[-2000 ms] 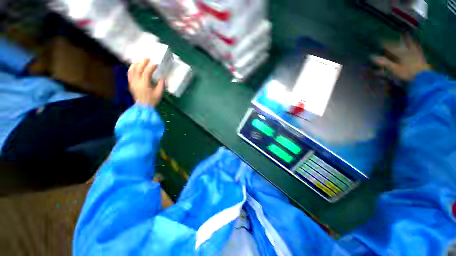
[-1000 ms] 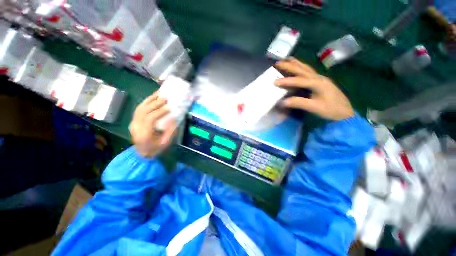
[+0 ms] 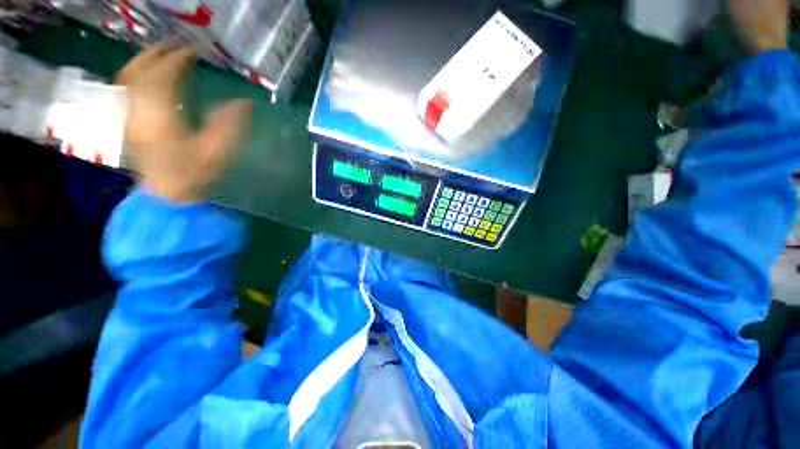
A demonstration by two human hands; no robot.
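Note:
One white product box with a red end patch lies slanted on the shiny pan of the digital counting scale, untouched. Its three green display windows are lit. My left hand is blurred, left of the scale, beside the end of a row of white boxes. Its thumb and fingers are apart with bench showing between them. My right hand is at the top right, cut off by the picture's edge. A blurred white box is near it; any grip is not clear.
Stacked white and red boxes stand on the green bench left of the scale. Several loose boxes lie to the right, partly behind my right sleeve. Brown cardboard shows below the bench edge.
My left hand has moved left from the scale's side and released its box. My right hand has left the box on the pan and moved to the upper right. The loose heap is less visible.

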